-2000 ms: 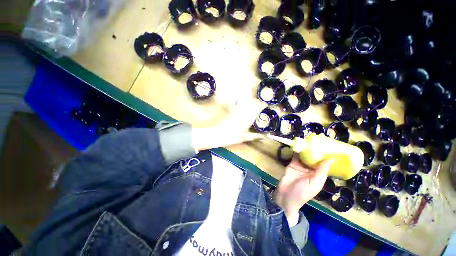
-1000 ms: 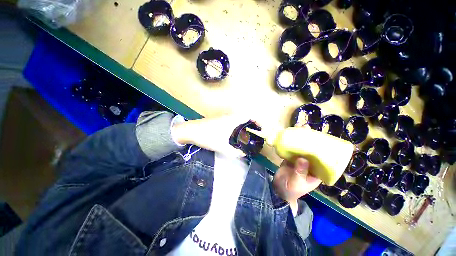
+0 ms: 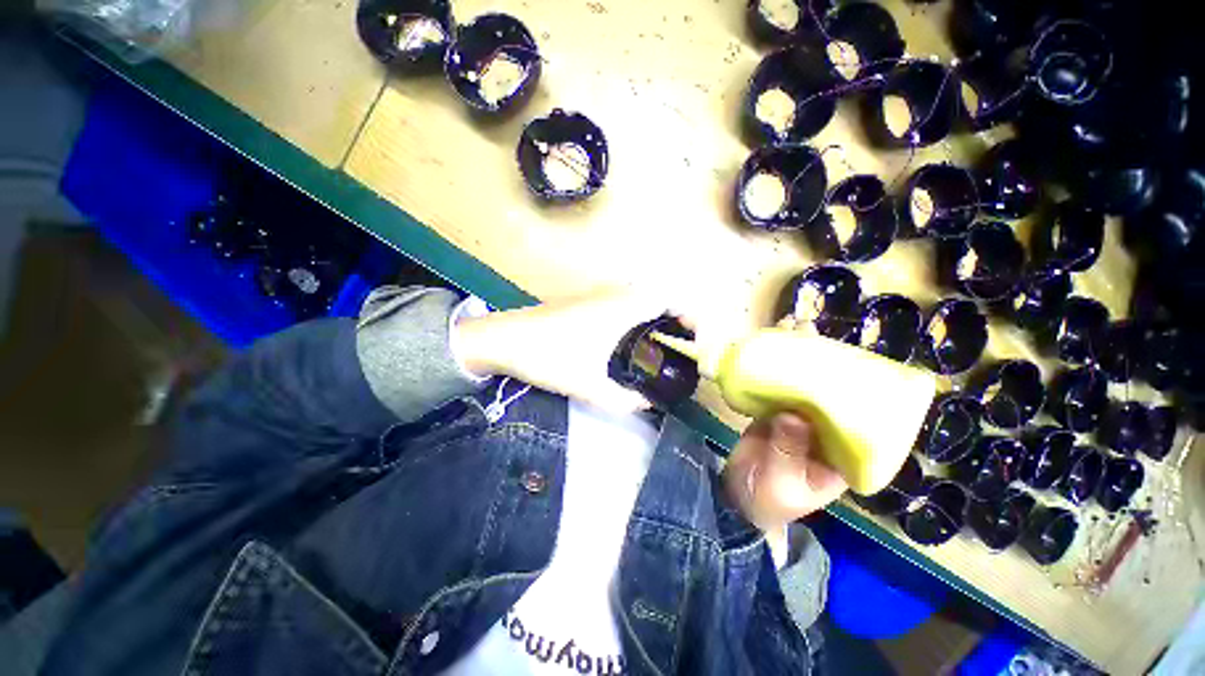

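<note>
My left hand (image 3: 568,350) is closed around a glossy black cup-shaped housing (image 3: 657,369) above the table's near edge. Its opening faces the glue bottle. My right hand (image 3: 782,473) grips the yellow glue bottle (image 3: 839,403), which lies on its side with its thin pale nozzle pointing left into the housing's mouth. Whether the tip touches the inside cannot be told, and no glue is visible. My left fingers are washed out by glare and partly hidden behind the housing.
Many black housings (image 3: 780,188) with thin wires stand on the right of the pale table (image 3: 456,198). Three more stand at upper left. A dark heap (image 3: 1123,132) lies far right. A clear bag (image 3: 139,27) is at the upper left corner. A blue bin (image 3: 119,244) is below the green edge.
My left hand has picked up a housing since the oldest frame, and the nozzle now reaches into it. Over the last second the hands and bottle have barely moved; the view has shifted slightly.
</note>
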